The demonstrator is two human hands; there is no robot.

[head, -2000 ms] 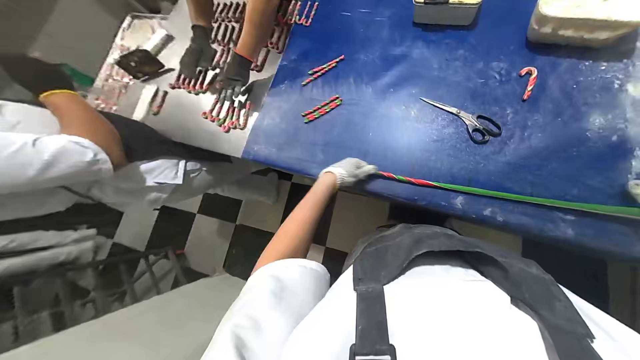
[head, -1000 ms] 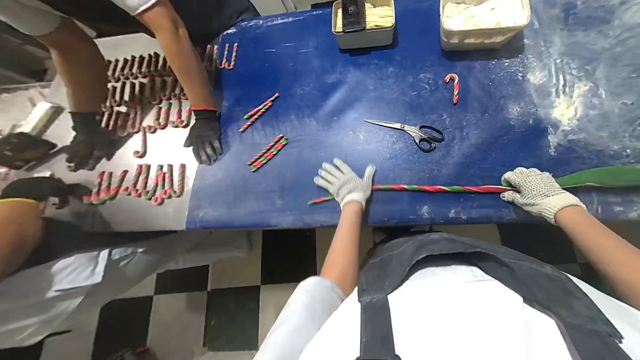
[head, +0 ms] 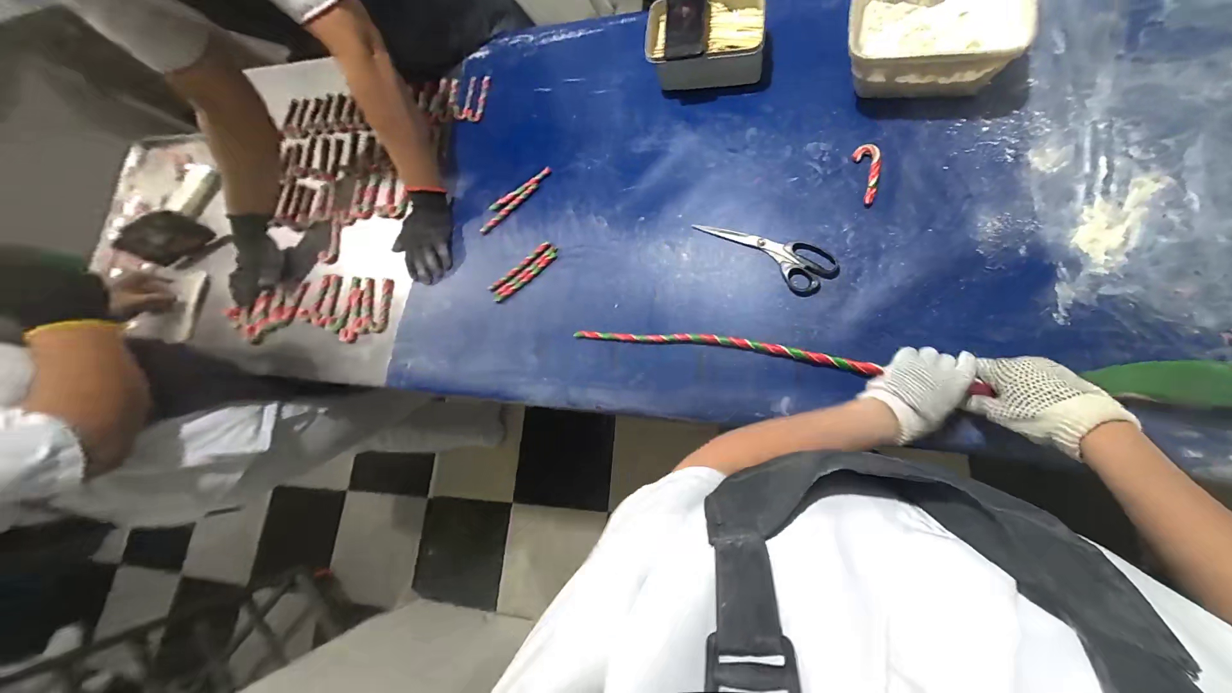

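Observation:
A twisted red, green and white candy rope [head: 741, 344] lies along the near side of the blue table. My left hand [head: 922, 387], in a white knit glove, is closed around its right part. Touching it on the right, my right hand [head: 1044, 399], in a dotted white glove, grips the rope too. Beyond my right hand the thick green candy mass [head: 1165, 382] runs to the frame's edge. Scissors with black handles [head: 778, 255] lie above the rope, points to the left. A small candy cane [head: 867, 175] rests further back.
Short striped sticks [head: 525, 272] lie in two groups on the blue table [head: 616, 192]. At the back stand a container of thin sticks [head: 712, 63] and a tub of white powder [head: 938, 48]. At left, co-workers' dark-gloved hands [head: 425, 236] are by a tray of candy canes [head: 351, 308].
My left hand has moved right along the rope, from near its left end to beside my right hand. The rope's left part now lies uncovered. The view has shifted.

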